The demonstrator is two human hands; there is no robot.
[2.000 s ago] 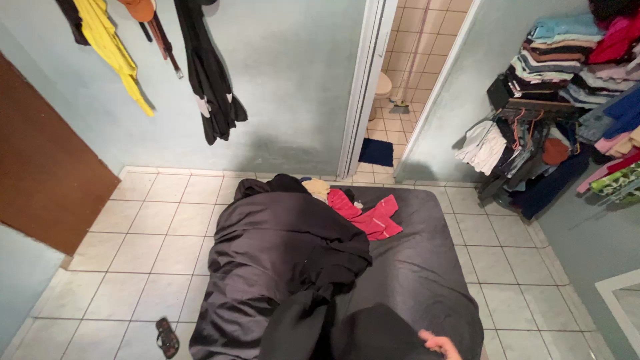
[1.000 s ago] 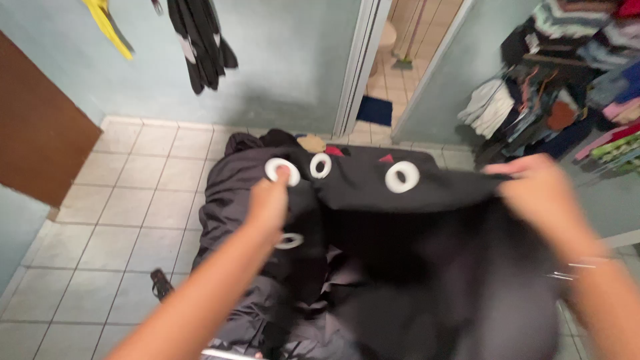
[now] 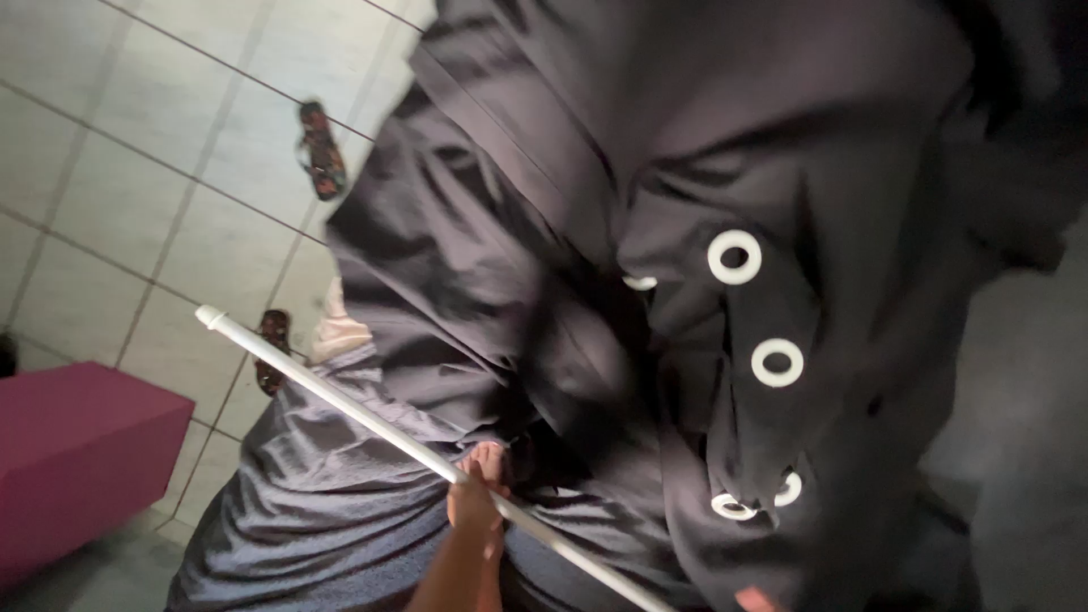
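My left hand (image 3: 474, 507) is closed around a white curtain rod (image 3: 340, 401) that slants from the left down to the bottom edge. Toes of a bare foot (image 3: 487, 457) show just beyond it. A dark curtain (image 3: 765, 314) with several white grommet rings (image 3: 777, 362) lies bunched on the bed to the right of the rod. Only a small, blurred part of my right hand (image 3: 756, 600) shows at the bottom edge, by the curtain; its grip is hidden.
Dark, rumpled bedding (image 3: 476, 221) spreads beside the curtain. Two patterned flip-flops (image 3: 321, 151) lie on the tiled floor (image 3: 170, 110) at the left. A magenta box-like object (image 3: 93, 442) stands at the lower left, close to the rod's capped end.
A second ago both hands held the curtain's ringed edge up. The left hand has let go of it and now holds the rod; the rings lie lower on the bed. The view has swung down.
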